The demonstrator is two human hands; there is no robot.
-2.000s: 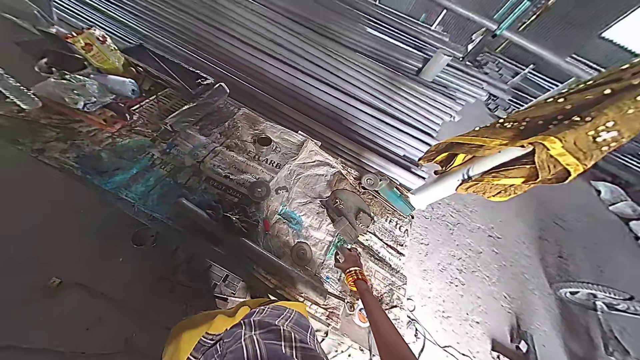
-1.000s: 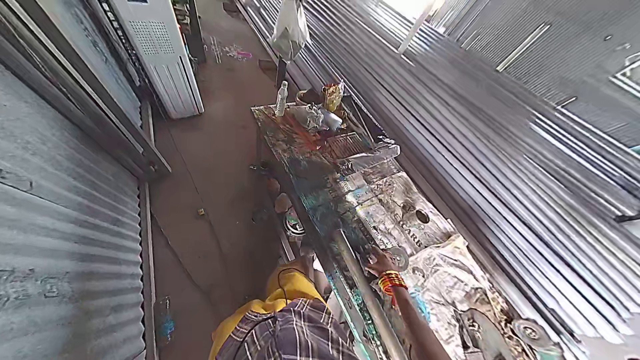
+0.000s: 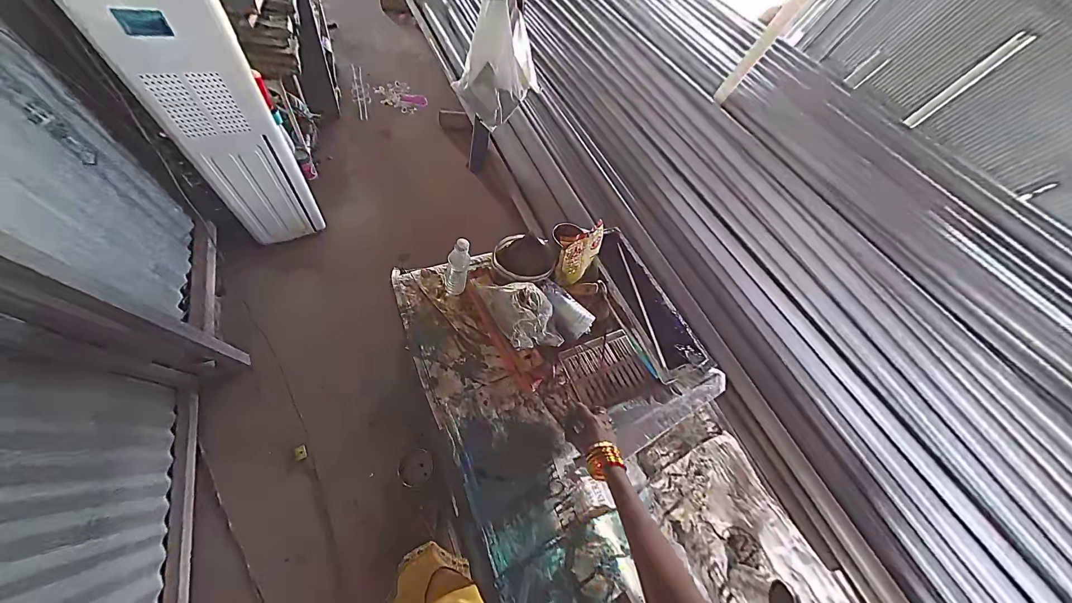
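My right hand (image 3: 589, 425), with gold and orange bangles on the wrist, is over the paint-stained workbench (image 3: 502, 452). Its fingers are at the near edge of a slotted rack (image 3: 605, 368); whether they grip anything is too small to tell. Beyond the hand stand a clear plastic bottle (image 3: 458, 266), a round bowl (image 3: 523, 257) and a yellow-red packet (image 3: 579, 253). A crumpled plastic bag (image 3: 521, 314) lies beside a clear plastic-wrapped roll (image 3: 569, 311). My left hand is not in view.
Long metal tubes (image 3: 754, 251) lie stacked right of the bench. A white air cooler (image 3: 205, 126) stands at the upper left, above corrugated metal sheets (image 3: 84, 469). A white plastic bag (image 3: 498, 67) hangs beyond the bench. A small yellow object (image 3: 300, 452) lies on the floor.
My right hand has moved along the bench to the slotted rack; one second ago it was near a round disc. The view has turned strongly toward the bench's far end.
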